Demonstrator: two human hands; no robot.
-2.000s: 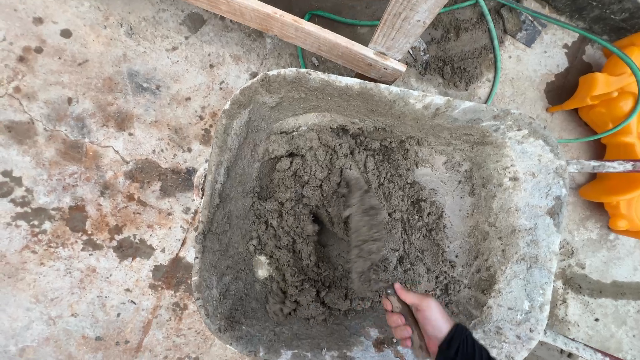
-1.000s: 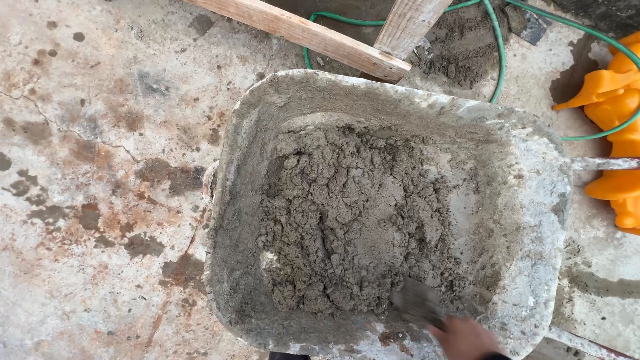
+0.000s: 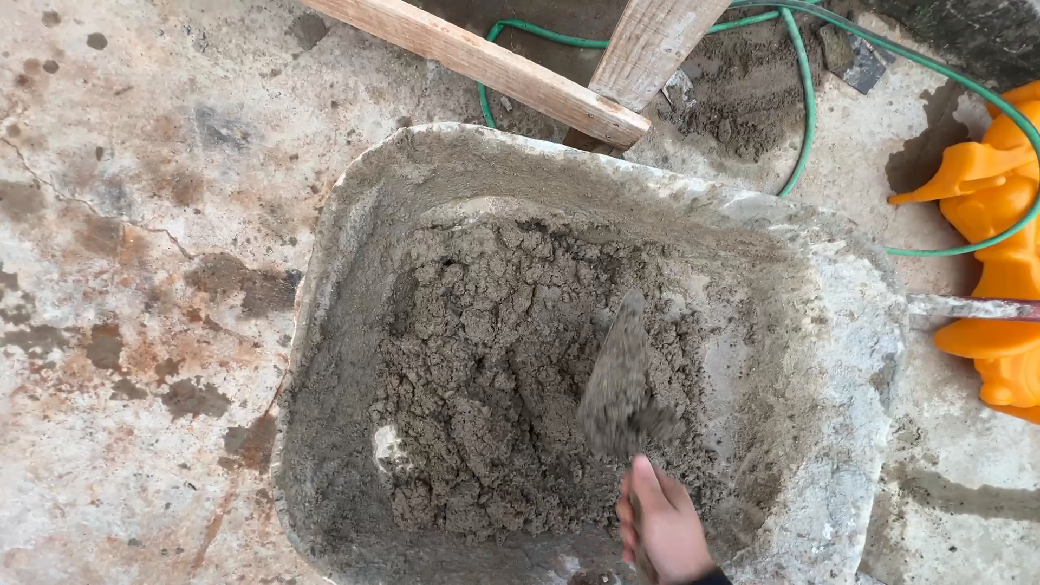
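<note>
My right hand (image 3: 666,524), in a dark sleeve at the bottom of the view, is closed around the handle of a pointed masonry trowel (image 3: 619,378). Mortar coats the trowel's blade, which is slightly blurred and points away from me over the right part of the mix. Grey, crumbly wet mortar (image 3: 487,366) lies in a heap in the wheelbarrow tray (image 3: 845,390), whose walls are crusted with cement. A pale lump (image 3: 390,448) sits at the heap's left edge. My left hand is out of view.
Wooden boards (image 3: 487,69) meet just beyond the tray's far rim. A green hose (image 3: 804,106) loops behind and to the right. An orange plastic object (image 3: 995,211) stands at the right, near a wheelbarrow handle (image 3: 967,306). Stained concrete floor (image 3: 138,325) extends on the left.
My right hand and the trowel have moved from the tray's near edge back up over the mortar. The hollow seen in the heap two seconds ago is filled in.
</note>
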